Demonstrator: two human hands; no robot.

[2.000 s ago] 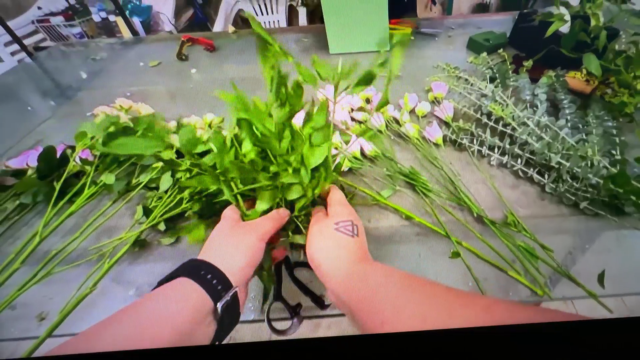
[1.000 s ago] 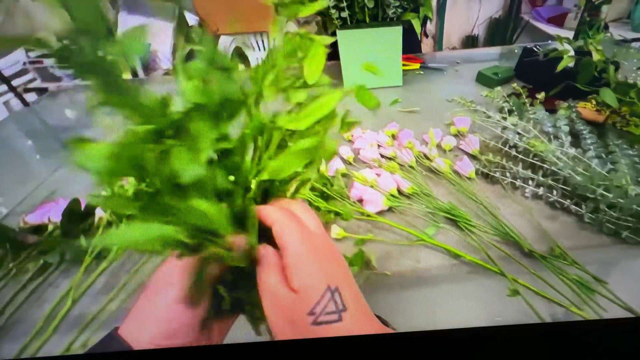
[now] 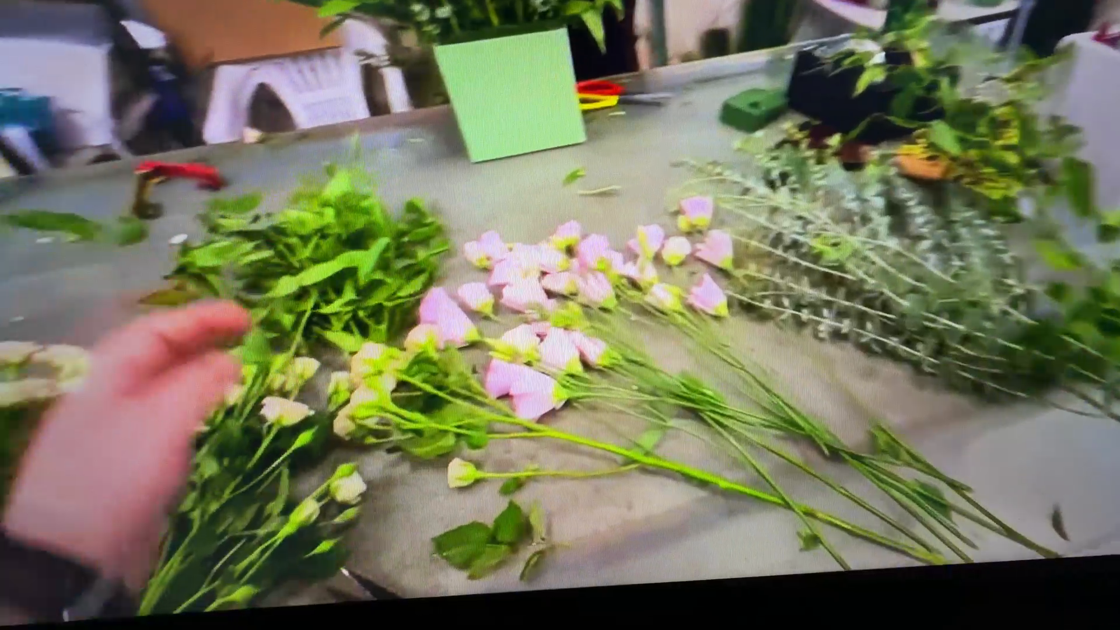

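My left hand (image 3: 131, 429), blurred and with a dark band at the wrist, is at the left with its fingers extended and nothing visible in it. It is beside cream spray roses (image 3: 284, 411) with leafy stems. A bunch of leafy greens (image 3: 324, 262) lies on the grey table (image 3: 612, 525), just beyond the hand. Pink flowers (image 3: 534, 389) with long green stems lie across the middle, and a few cream rosebuds (image 3: 363, 376) lie at their left. My right hand is out of view.
A light green square container (image 3: 512, 96) with foliage stands at the back edge. Red-and-yellow-handled tools (image 3: 599, 94) lie beside it. Red-handled pruners (image 3: 179, 175) are at the back left. Silvery eucalyptus stems (image 3: 875, 254) and a green block (image 3: 752, 109) are at the right.
The leafy greens, held in both hands before, now lie on the table, let go. My right hand has left the view; my left hand is farther left. The view has shifted.
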